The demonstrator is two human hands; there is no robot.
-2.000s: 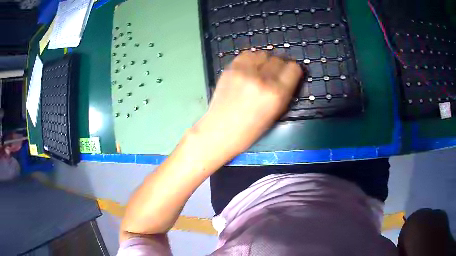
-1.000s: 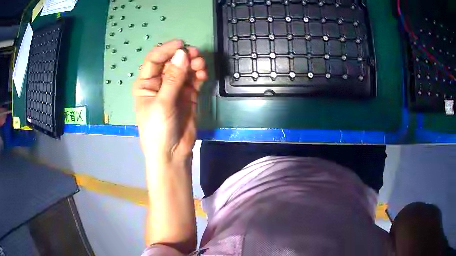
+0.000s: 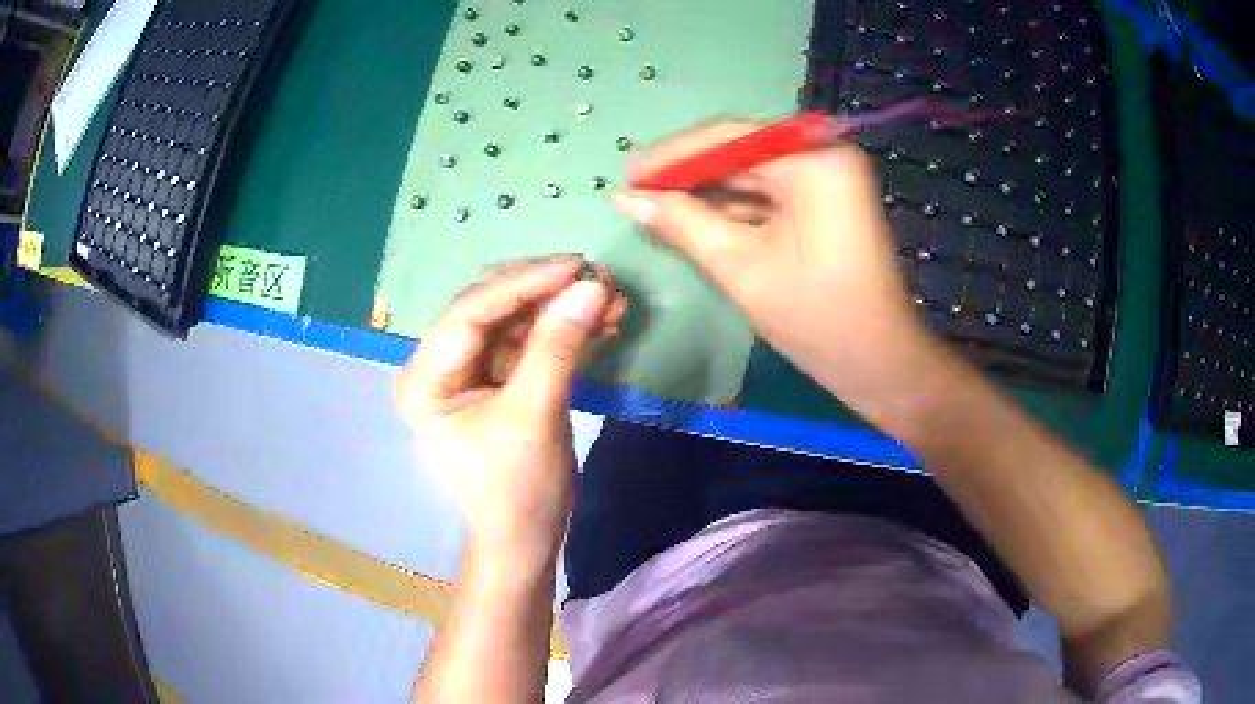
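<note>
My left hand (image 3: 516, 344) is over the front edge of the pale green mat (image 3: 688, 330), thumb and forefinger pinched on a tiny dark round component (image 3: 588, 271). My right hand (image 3: 785, 227) holds a bright red test probe (image 3: 736, 151) like a pen, its front end pointing left, above and to the right of my left hand. The probe and right fingers are slightly blurred. Several small round parts (image 3: 504, 202) lie scattered on the mat beyond my left hand. The probe tip and the component are apart.
A large black component tray (image 3: 1018, 206) lies right of the mat, partly behind my right hand. Another dark tray (image 3: 1218, 303) is at far right with a small white label. A black side tray (image 3: 172, 151) and a green sign (image 3: 258, 277) are at left. Blue tape (image 3: 826, 443) edges the bench.
My right hand has come into view with the red probe. My left hand, earlier over the large tray, moved left and now pinches a component above the mat. The view has shifted left.
</note>
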